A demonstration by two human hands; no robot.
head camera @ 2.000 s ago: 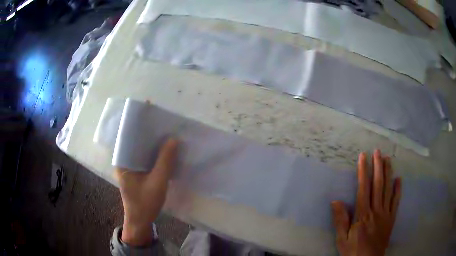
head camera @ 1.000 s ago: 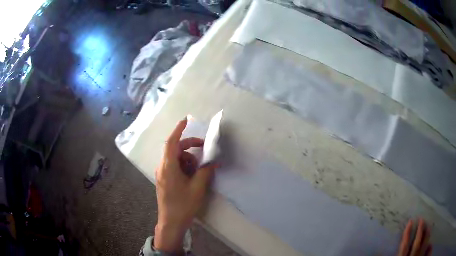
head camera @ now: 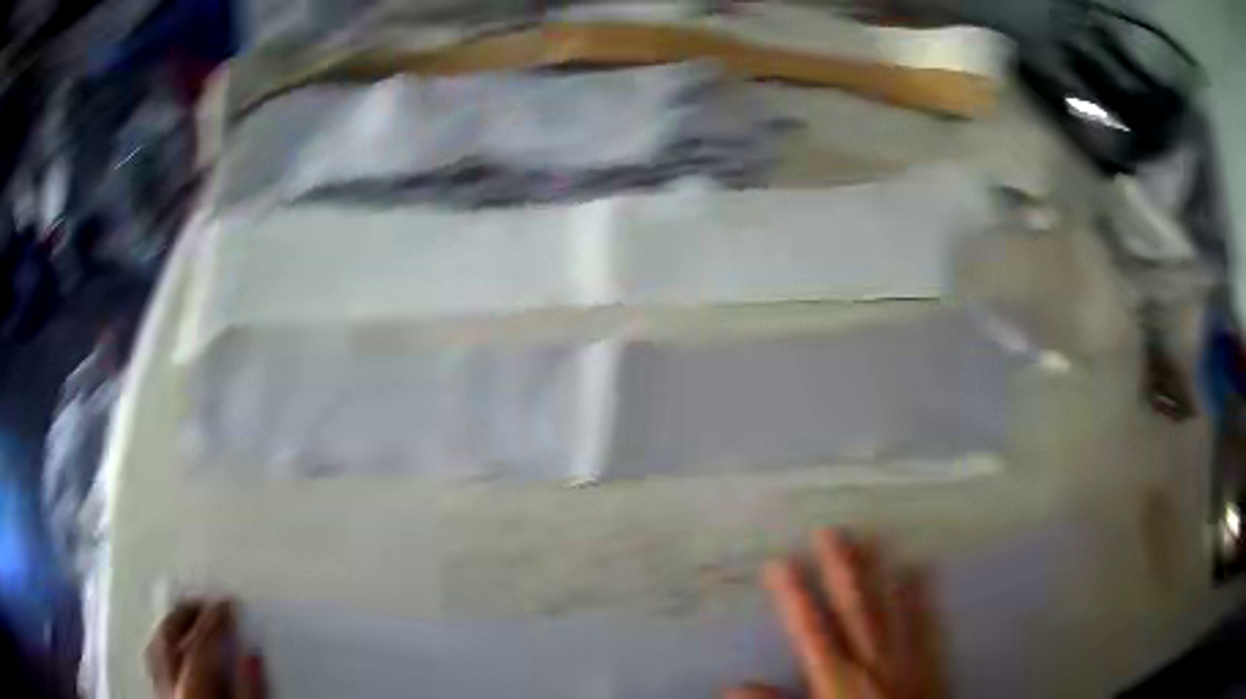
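A pale lilac-grey fabric piece [head camera: 506,658] lies across the near part of the table, cut off by the lower picture edge. My left hand [head camera: 202,653] is at its left end, blurred and partly cut off, with fingers bent; whether it grips the fabric cannot be told. My right hand [head camera: 854,621] lies with fingers spread on the right part of the piece, holding nothing. A second grey-lilac piece [head camera: 806,403] with a light crosswise crease lies beyond it. A white interfacing strip [head camera: 410,260] lies behind that one.
A rumpled grey stack [head camera: 547,130] with dark edges and a tan curved strip [head camera: 629,44] lie at the far side. A dark iron [head camera: 1100,103] is at the far right corner. Dark specks lie on the cream cover [head camera: 342,539]. Cloth heaps stand left.
The view has turned right and shows more of the table's far side. My left hand no longer holds up the fabric's folded end and is low at the left. My right hand remains on the piece.
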